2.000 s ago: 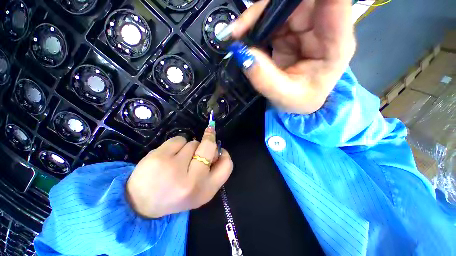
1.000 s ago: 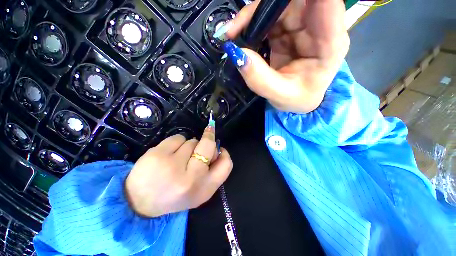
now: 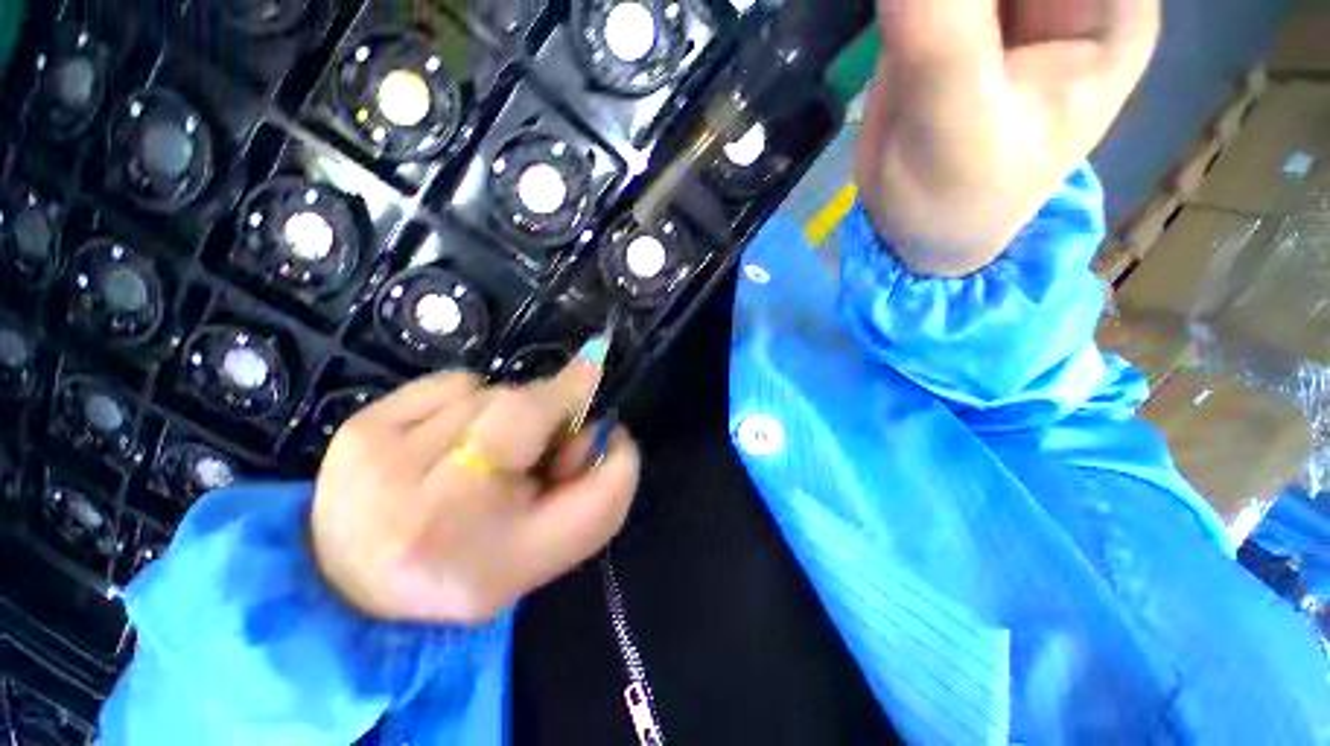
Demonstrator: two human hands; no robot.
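A glossy black tray (image 3: 481, 131) has square pockets with round black parts, such as the one with a pale centre (image 3: 643, 257) near my left fingertips. My left hand (image 3: 467, 496) is half closed at the tray's near edge, a ring on one finger and its index finger pointing at the pockets. A thin pale line shows between finger and thumb; blur hides whether it is a tool. My right hand (image 3: 1006, 131) is raised right of the tray and cut off by the top edge. Its fingers and anything in them are out of view.
Layered black ridged edges (image 3: 51, 641) lie at the lower left. Cartons (image 3: 1240, 219) and clear film (image 3: 1269, 364) are on the right, beyond a grey floor with a yellow mark (image 3: 831, 214). My blue smock and black zipped top fill the lower part.
My right hand has moved up and right, away from the tray, and the black handle it held is out of view. My left hand has shifted slightly left. The tray's position in view has changed.
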